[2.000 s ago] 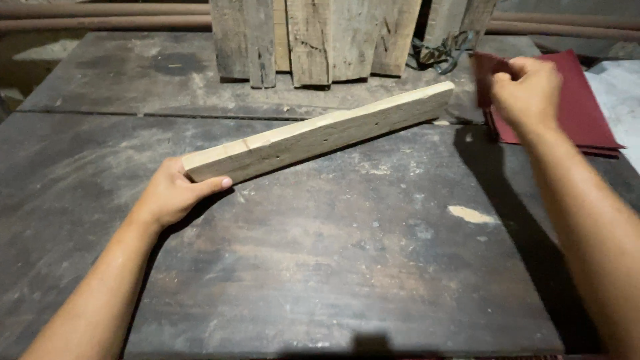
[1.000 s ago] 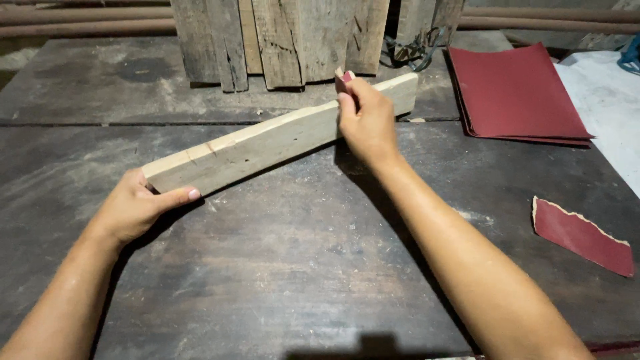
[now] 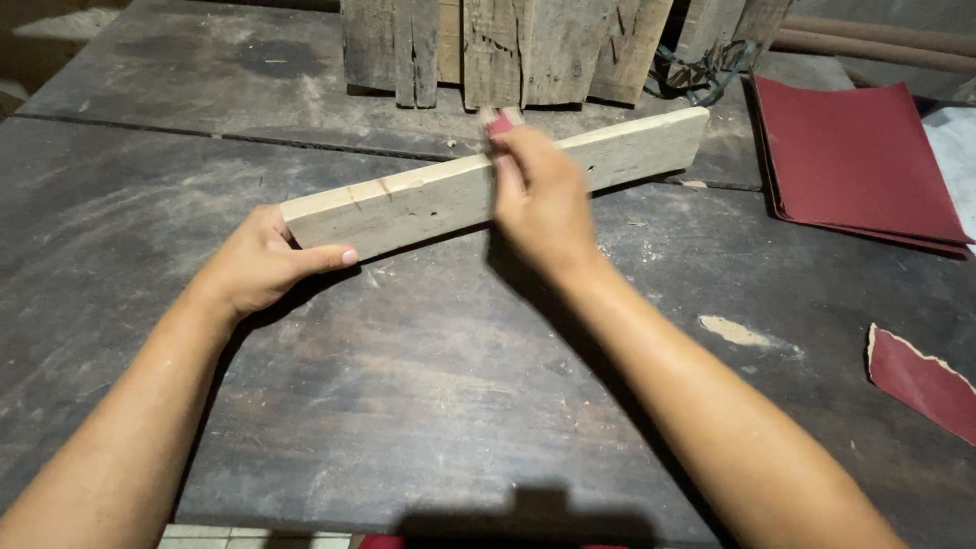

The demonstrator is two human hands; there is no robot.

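Observation:
A pale wooden board [image 3: 396,210] is held on edge at a slant above the dark table, its left end low and its right end farther back. My left hand [image 3: 263,263] grips the left end, with the thumb on the near face. On the board's upper edge, near its middle, my right hand [image 3: 541,198] pinches a small folded piece of red sandpaper [image 3: 501,122]; the hand is motion-blurred. Part of the board is hidden behind the right hand. Small dark holes mark its near face.
Weathered boards [image 3: 564,53] stand at the table's back, beside a tangle of dark straps [image 3: 705,80]. A stack of red sandpaper sheets [image 3: 854,160] lies at the right, near white material [image 3: 953,152]. A torn sandpaper piece [image 3: 923,374] lies nearer. A seam crosses the dark tabletop [image 3: 427,412].
Two seconds ago my right hand was beside the sandpaper stack, off the board. It moved left onto the board's upper edge, then farther left along it. My left hand has kept its grip.

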